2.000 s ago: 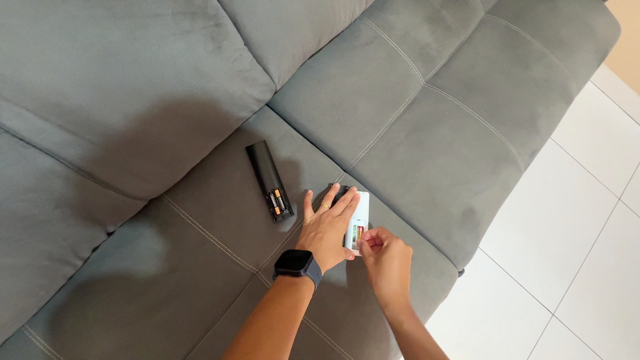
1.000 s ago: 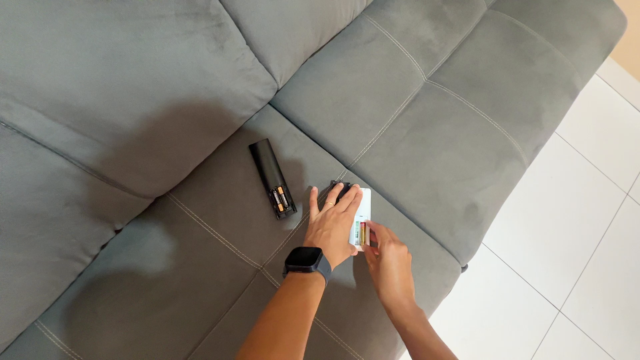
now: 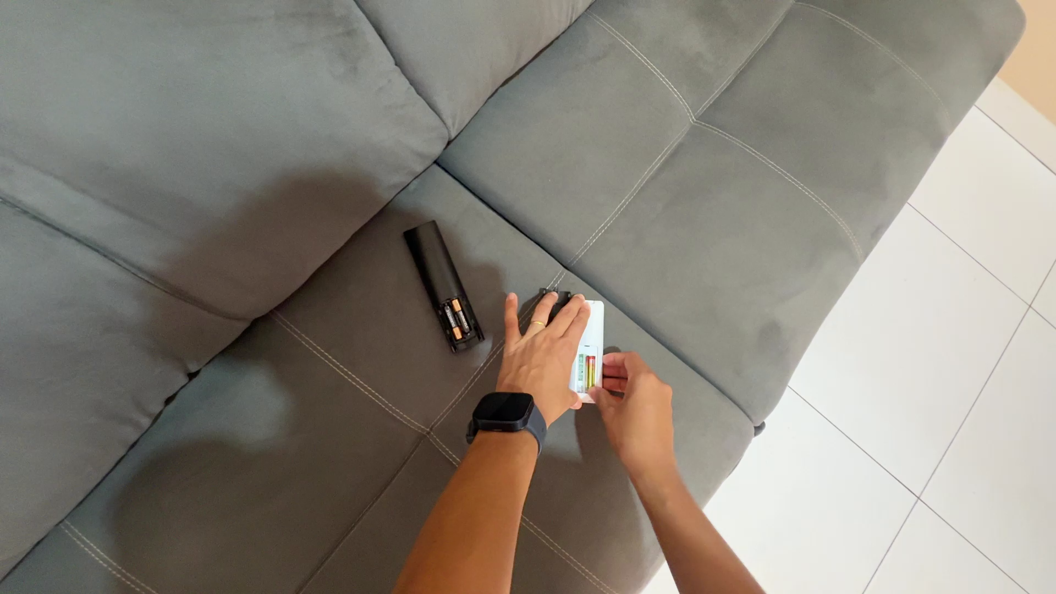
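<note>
A white remote control (image 3: 592,330) lies back up on the sofa seat, its battery compartment uncovered with batteries (image 3: 587,373) inside. My left hand (image 3: 540,359), with a ring and a smartwatch (image 3: 503,411) on its wrist, rests over the white remote's left side and over a small black object (image 3: 560,304), mostly hidden beneath the fingers. My right hand (image 3: 639,404) has its fingertips at the lower right edge of the white remote, beside the compartment. To the left lies a black remote control (image 3: 433,264), its compartment also uncovered, with batteries (image 3: 455,319) showing.
The grey upholstered sofa seat (image 3: 363,429) carries both remotes and has stitched seams. Its back cushions (image 3: 206,107) rise at the upper left. Beyond the seat's edge on the right lies a white tiled floor (image 3: 891,371).
My right hand's fingers have shifted from over the white remote's compartment to its right edge, leaving the batteries more visible. My left hand stays over the remote.
</note>
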